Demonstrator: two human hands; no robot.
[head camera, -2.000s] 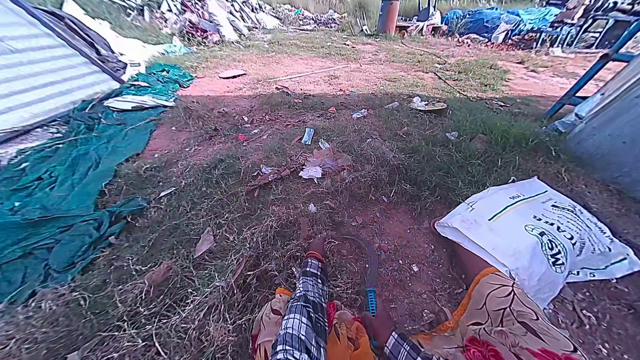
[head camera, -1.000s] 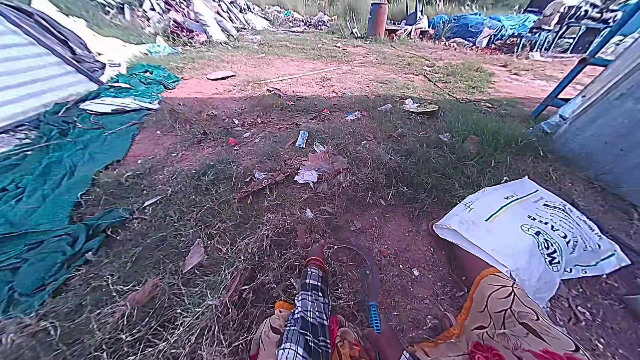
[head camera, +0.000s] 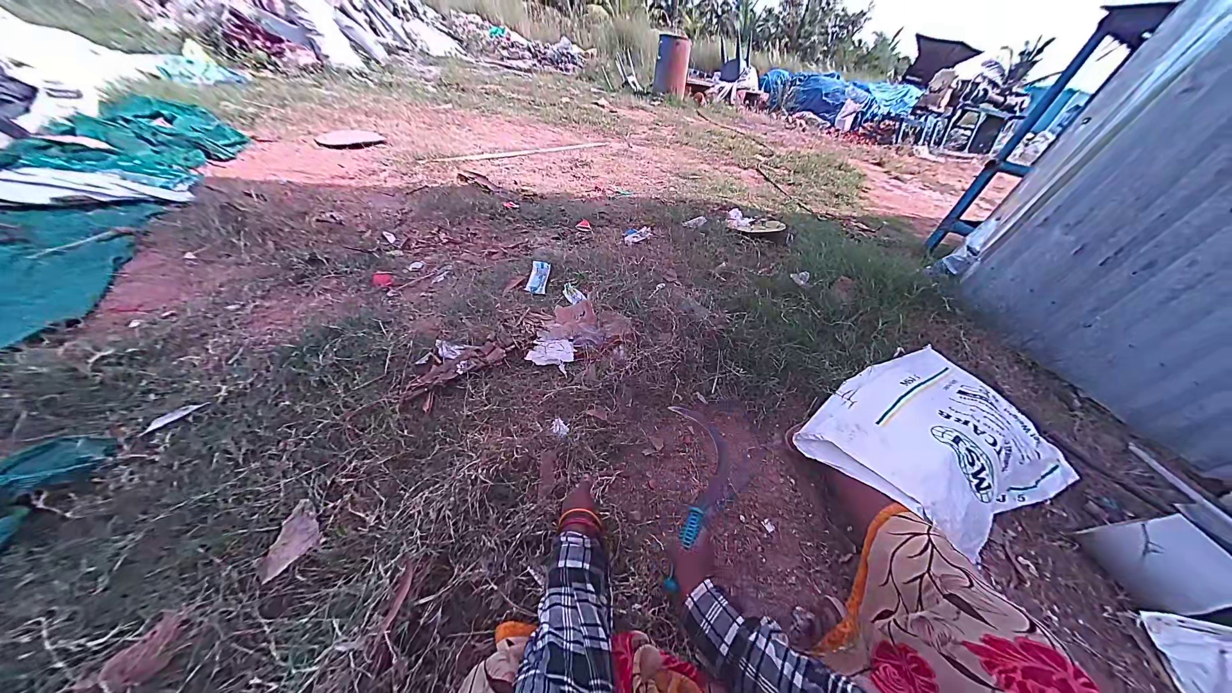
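Observation:
My right hand (head camera: 693, 561) is closed around the blue-green handle of a sickle (head camera: 719, 462), whose curved blade points up and away over bare reddish soil. To its left, my left hand (head camera: 579, 500) reaches down to the dry grass (head camera: 481, 510); its fingers are too dark and small to tell whether they grip any stems. Bangles circle the left wrist, and both forearms wear black-and-white checked sleeves. The blade is a short way right of my left hand and apart from it.
A white printed sack (head camera: 924, 433) lies by my right knee. Beyond it leans a grey sheet wall (head camera: 1126, 241) with a blue metal frame (head camera: 1011, 144). Paper and plastic scraps (head camera: 553, 352) litter the grass ahead. Green netting (head camera: 67, 260) spreads at the left, and a rusty drum (head camera: 671, 65) stands far off.
My right hand and the sickle, low at the frame edge before, now show farther forward, with the blade farther from my left hand. The view has shifted somewhat.

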